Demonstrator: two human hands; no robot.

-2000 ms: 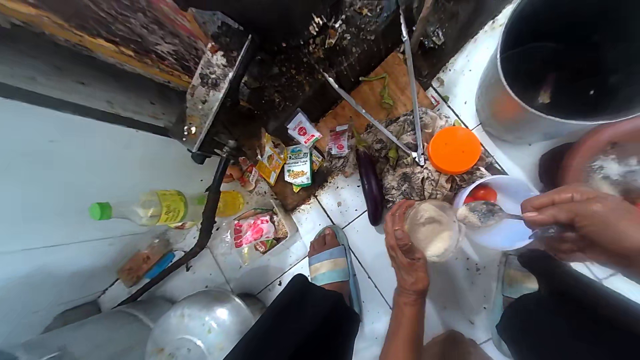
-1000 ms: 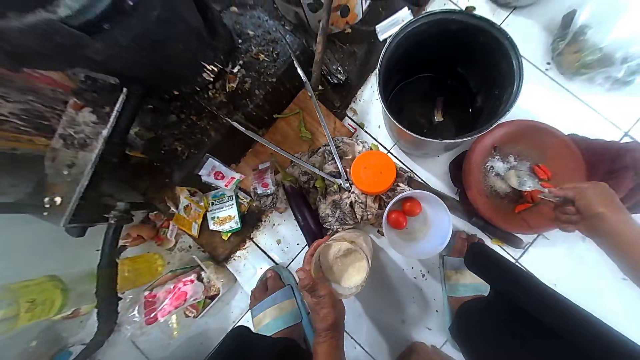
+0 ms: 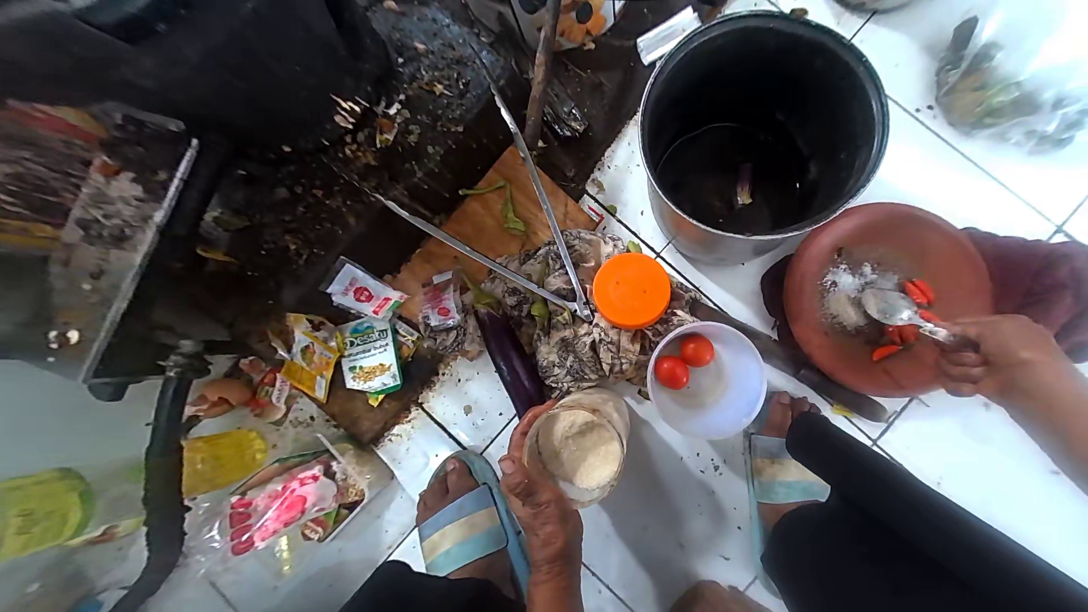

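My left hand (image 3: 544, 510) is wrapped around the side of an open jar of whitish granules (image 3: 580, 446). In my right hand (image 3: 990, 357) is a metal spoon (image 3: 897, 310), its bowl over a reddish-brown clay mortar dish (image 3: 952, 263). Cut red chilies (image 3: 905, 333) and a heap of white powder (image 3: 846, 285) lie in that dish. Between my hands stands a white plastic bowl (image 3: 722, 395) with two red tomatoes (image 3: 671, 372). An orange lid (image 3: 631, 291) rests on crumpled patterned cloth or paper (image 3: 586, 357), with metal tongs (image 3: 544, 200) touching it and an eggplant (image 3: 510, 357) alongside.
A deep metal pot (image 3: 722, 242) stands beside the clay dish. Seasoning packets (image 3: 371, 355) lie on a dark board at left, near a black hose (image 3: 161, 493) and a bottle of yellow liquid (image 3: 223, 461). My sandalled feet are on the white tiles. A clear plastic bag (image 3: 1011, 85) lies top right.
My right hand has moved the spoon from above the white bowl to the clay dish. My left hand keeps hold of the jar. The view has shifted to the right.
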